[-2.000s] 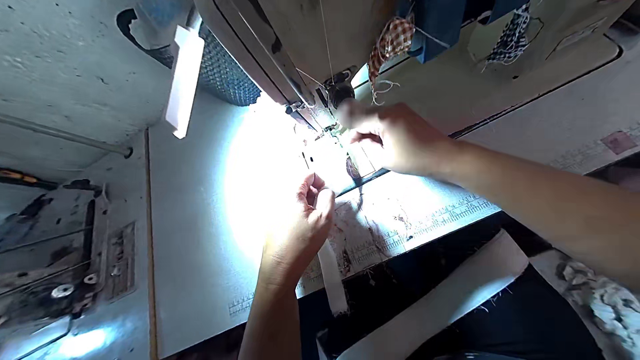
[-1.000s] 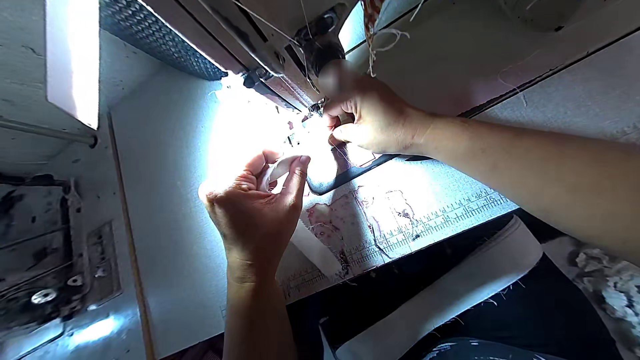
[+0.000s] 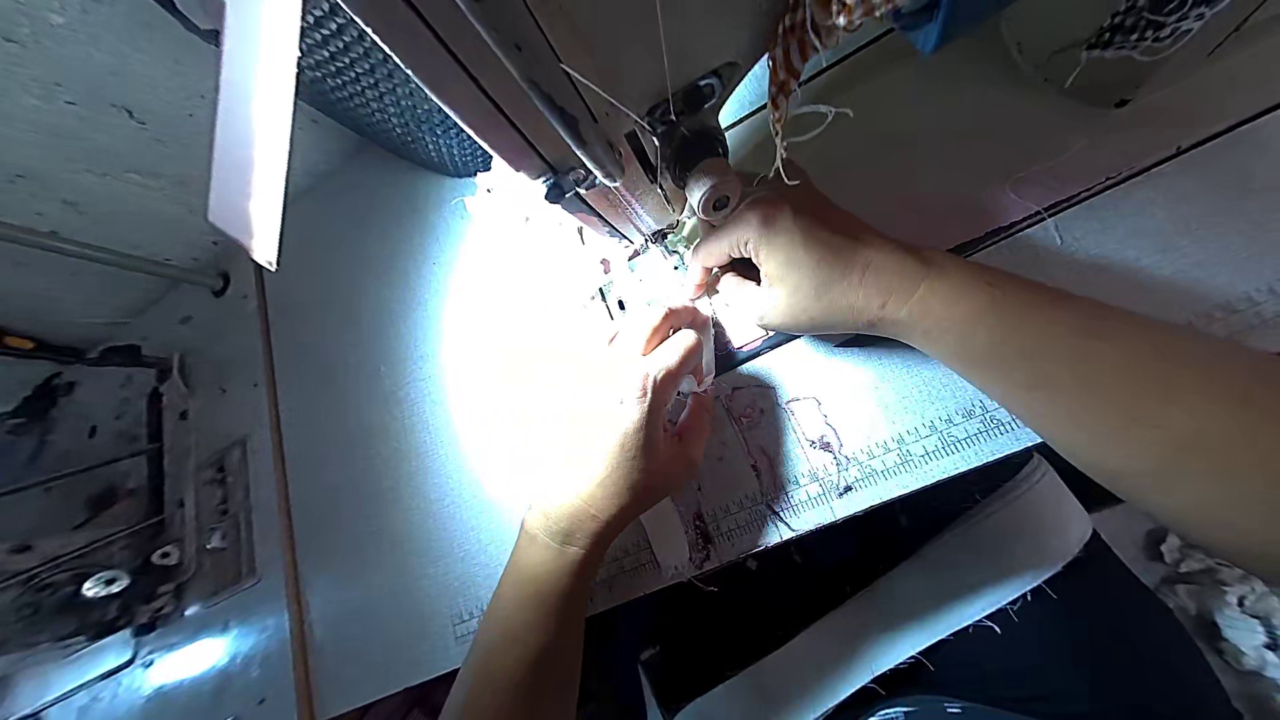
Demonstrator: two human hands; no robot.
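A sewing machine's needle area [image 3: 655, 240] is at the upper middle, partly washed out by bright light. My left hand [image 3: 640, 420] is just below it, with a narrow white fabric strip [image 3: 708, 350] pinched between thumb and fingers. The strip's lower part hangs over the table edge. Right of the needle, my right hand [image 3: 800, 260] has its thumb and forefinger nearly together at the strip's upper end; whether they grip it is hidden by glare. A round knob [image 3: 713, 190] on the machine sits just above my right hand.
Ruler markings [image 3: 900, 455] run along the table's front edge. A wide white fabric piece with frayed edges [image 3: 900, 600] lies across dark cloth over the lap. Checked scraps [image 3: 790, 60] hang at the top. A white strip [image 3: 255, 120] hangs upper left. A second machine [image 3: 90, 560] stands at the left.
My left hand has moved in close beside my right hand, near the needle; one second ago they were farther apart, with the strip curled in the left fingers. The view has shifted.
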